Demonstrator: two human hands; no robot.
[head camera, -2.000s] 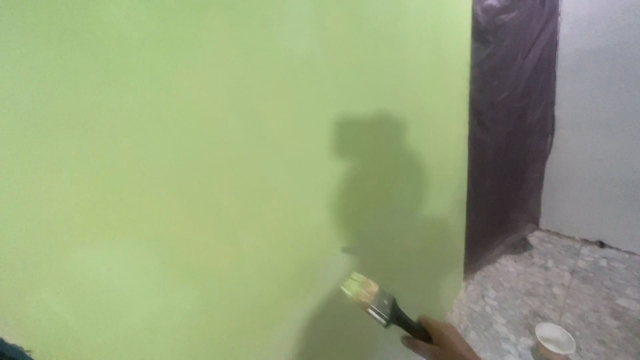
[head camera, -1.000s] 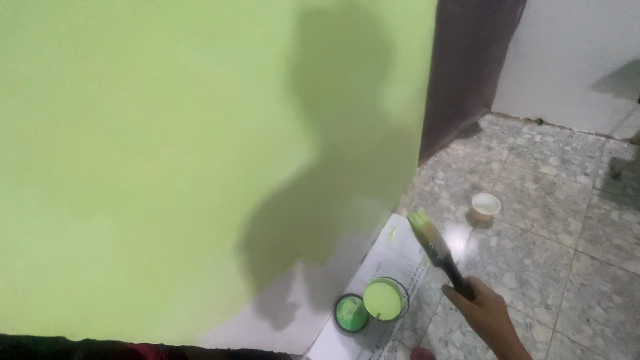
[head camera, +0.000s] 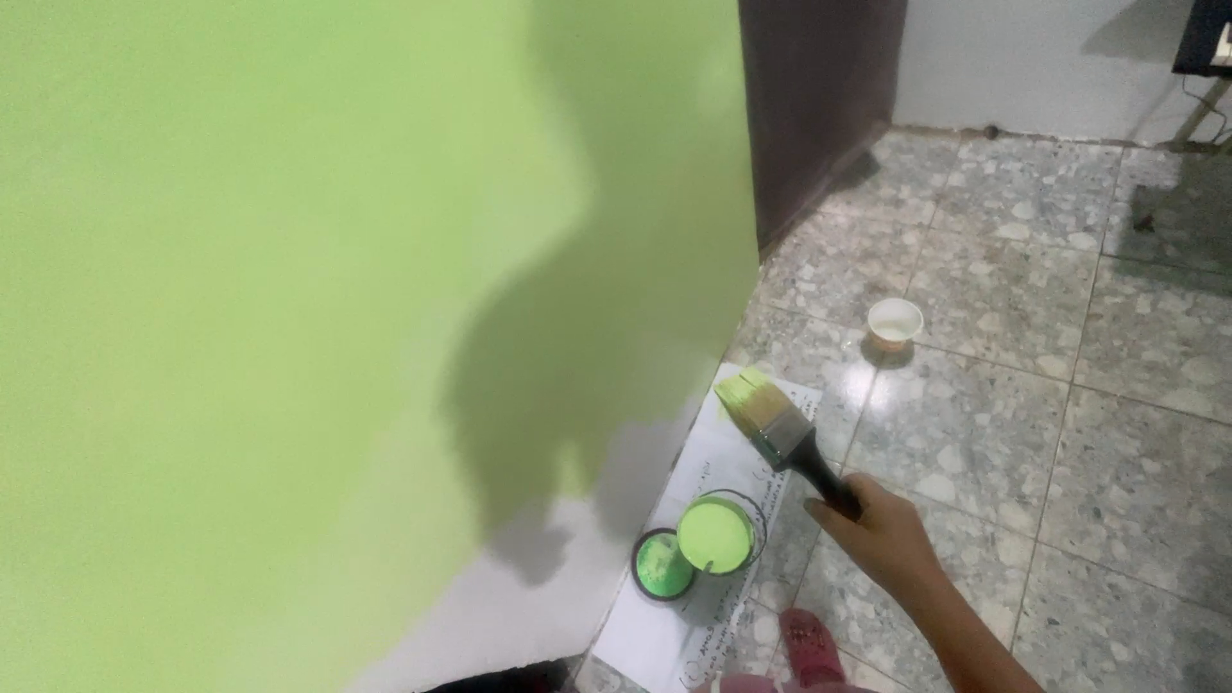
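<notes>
My right hand (head camera: 881, 529) is closed around the black handle of a flat paintbrush (head camera: 765, 419), whose bristle tips carry light green paint. The brush is over a paper sheet (head camera: 630, 650) that bears writing and lies along the wall's foot. On the sheet stands an open pot of light green paint (head camera: 715, 535) with a wire handle; touching or close beside it is a dark-rimmed round lid or shallow container (head camera: 663, 565) with green paint in it. The wall (head camera: 289, 289) is light green, with a whitish part (head camera: 520, 616) low down under my shadow. My left hand is out of view.
A small white cup (head camera: 895, 322) stands on the speckled tile floor (head camera: 1011, 298). A dark brown surface (head camera: 818, 96) adjoins the green wall, with a pale wall (head camera: 1001, 67) behind. Part of a stand holding a dark object is at the upper right. A pink shoe (head camera: 810, 645) shows at the bottom.
The view has swung down and right, from the green wall to the floor. The brush, near the wall two seconds ago, is now over the paper sheet, still in my right hand.
</notes>
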